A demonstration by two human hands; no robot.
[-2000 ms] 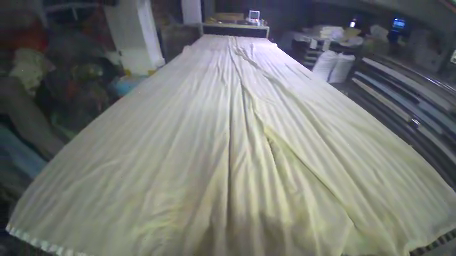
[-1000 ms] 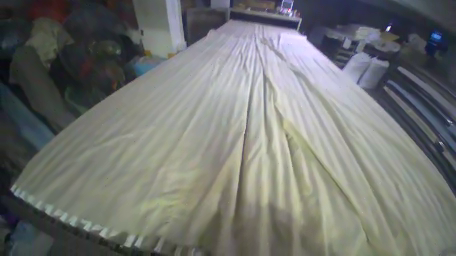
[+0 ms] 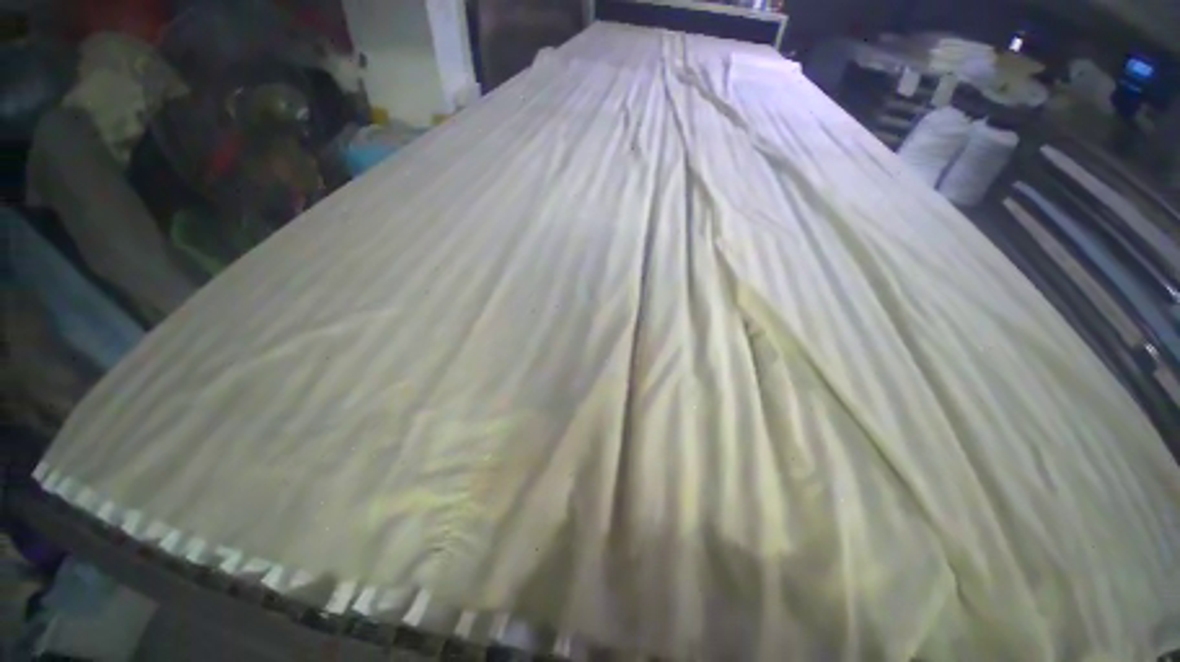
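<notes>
A cream cover cloth [image 3: 518, 323] lies wrinkled over the top of a very long rack and fills most of the view. Long folds run from the near end to the far end. Scalloped white ends of pleated pieces [image 3: 259, 572] show under the cloth's near left edge. Below them is a dark end of the rack [image 3: 207, 621]. A shadow falls on the cloth at the near end. Neither my left hand nor my right hand is in the picture.
Piled fabrics [image 3: 97, 194] stand along the left side, beside a white pillar [image 3: 408, 58]. On the right are white sacks [image 3: 971, 162] and a rack with long stacked tiers [image 3: 1100, 246]. A dark, light-framed structure [image 3: 686, 16] stands beyond the far end.
The view has tilted down and turned left, so the covered rack sits higher and further right in the picture. More of the scalloped ends shows at the near left. The cloth's folds look unchanged.
</notes>
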